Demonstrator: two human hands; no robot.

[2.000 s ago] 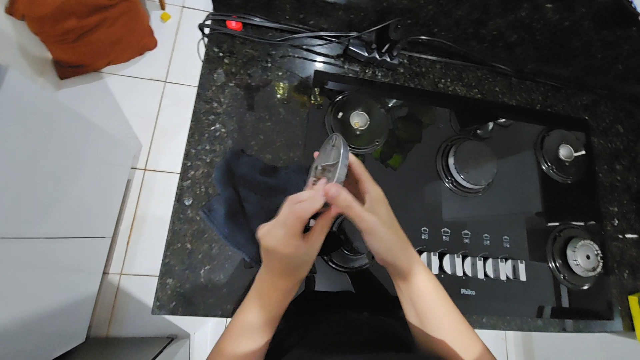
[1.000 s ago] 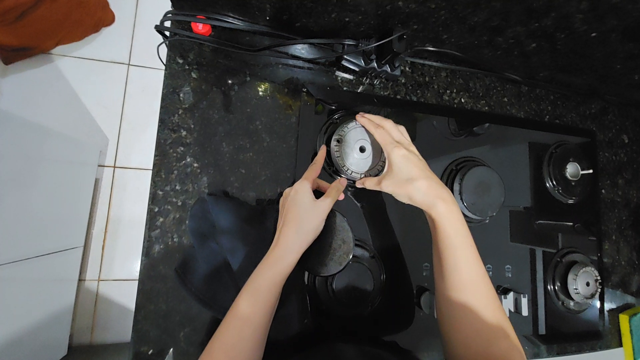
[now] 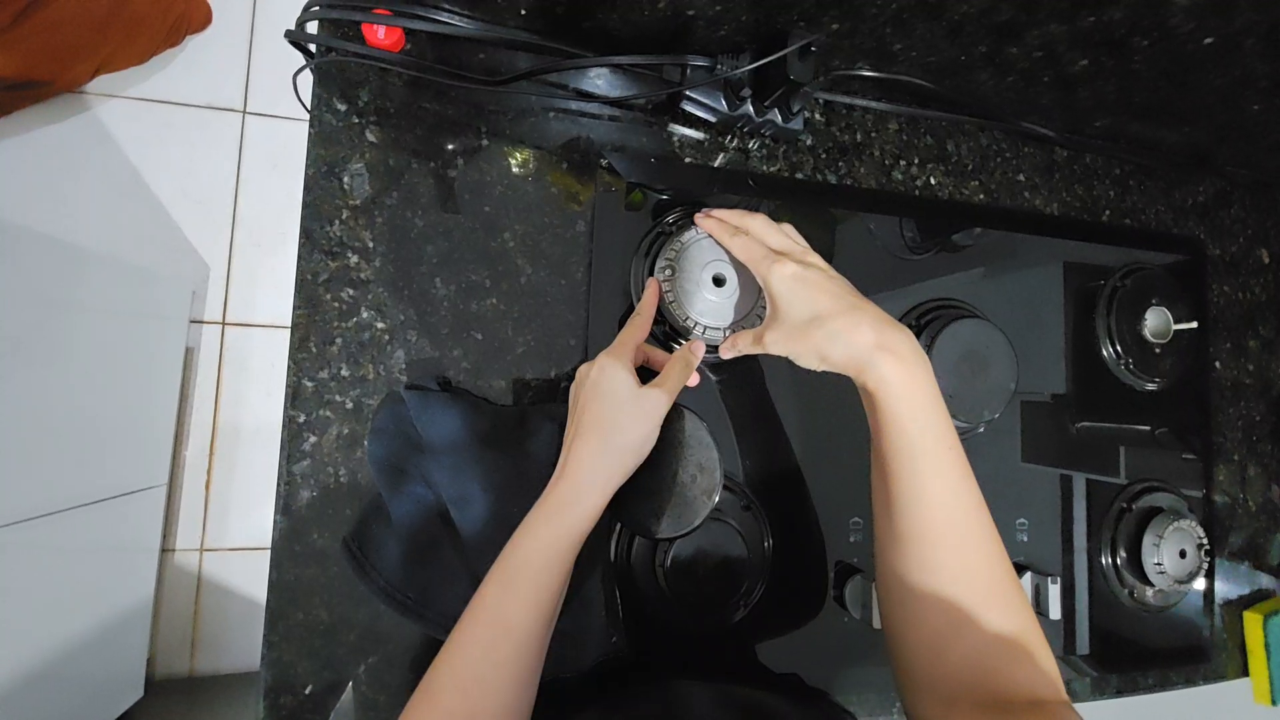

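Note:
Both hands grip a round metal gas burner head (image 3: 712, 284) at the upper left burner of the black glass cooktop (image 3: 800, 450). My left hand (image 3: 625, 400) has its fingertips on the lower left rim; my right hand (image 3: 800, 300) spans the rim from the top to the lower right. The burner head has a slotted edge and a dark hole at its centre. Below my left hand a flat dark burner cap (image 3: 675, 475) partly overlaps the lower left burner's ring (image 3: 745, 560). A dark cloth (image 3: 470, 490) lies left of the cooktop on the granite.
Black cables (image 3: 520, 75) and a power strip (image 3: 745, 105) lie along the back. The middle burner (image 3: 968, 368) wears its cap. At the right are a bare burner base (image 3: 1158, 325) and a burner head (image 3: 1174, 550). A yellow-green sponge (image 3: 1262, 645) sits at the lower right edge.
Two seconds ago both hands held a metal burner part above the cooktop's left side. They have since moved to the upper left burner, where its small centre piece showed before.

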